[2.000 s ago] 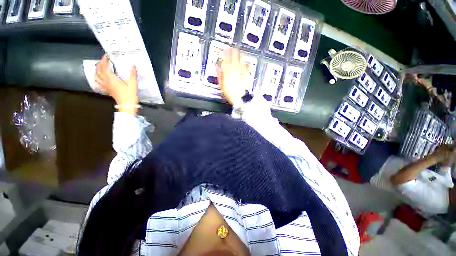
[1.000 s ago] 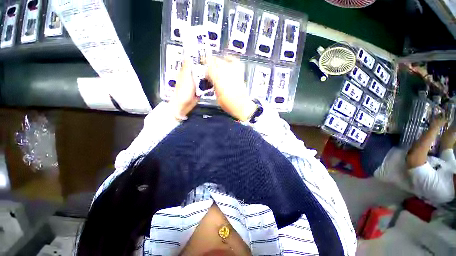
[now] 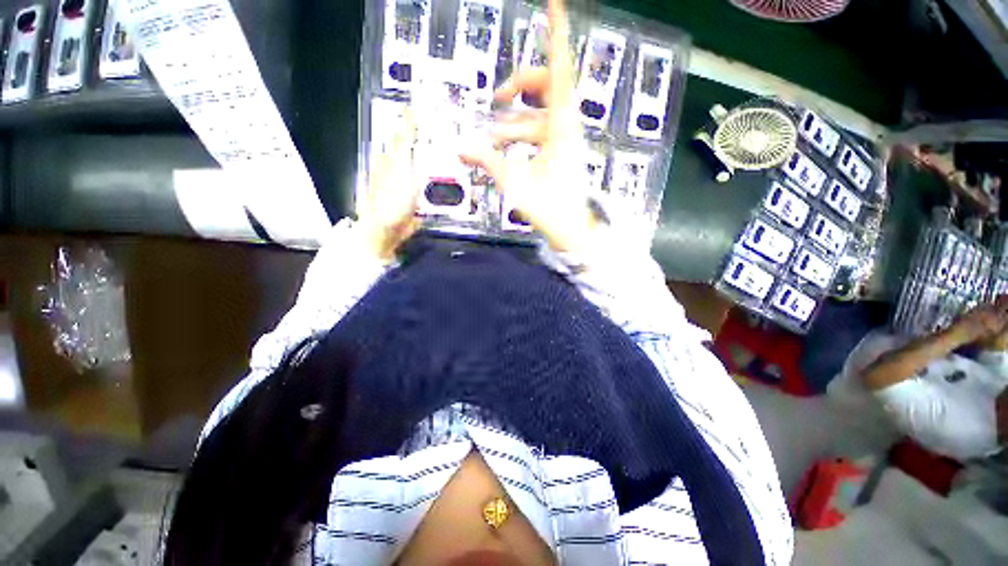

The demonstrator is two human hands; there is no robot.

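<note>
The clear blister tray [image 3: 676,133] lies on the dark green bench with white units in two rows, each with a dark oval. My left hand [image 3: 389,188], overexposed, is at the tray's front left and holds one white unit [image 3: 444,133] by its left side. A thin reddish mark shows by that unit's dark oval. My right hand [image 3: 547,144] is over the tray's middle, fingers spread and blurred, fingertips near the held unit's right side. No label can be made out at its fingertips. The label strip [image 3: 227,100] lies left of the tray.
Another tray with units [image 3: 69,55] is at the far left. A cream fan [image 3: 754,138] and a filled tray [image 3: 801,227] are at right. A pink fan [image 3: 790,6] is beyond. Crumpled plastic [image 3: 86,310] is below left. Another person [image 3: 940,387] is at right.
My left hand has left the label strip and come to the tray, taking hold of a unit. My right hand, close against that unit a second ago, has opened and shifted right.
</note>
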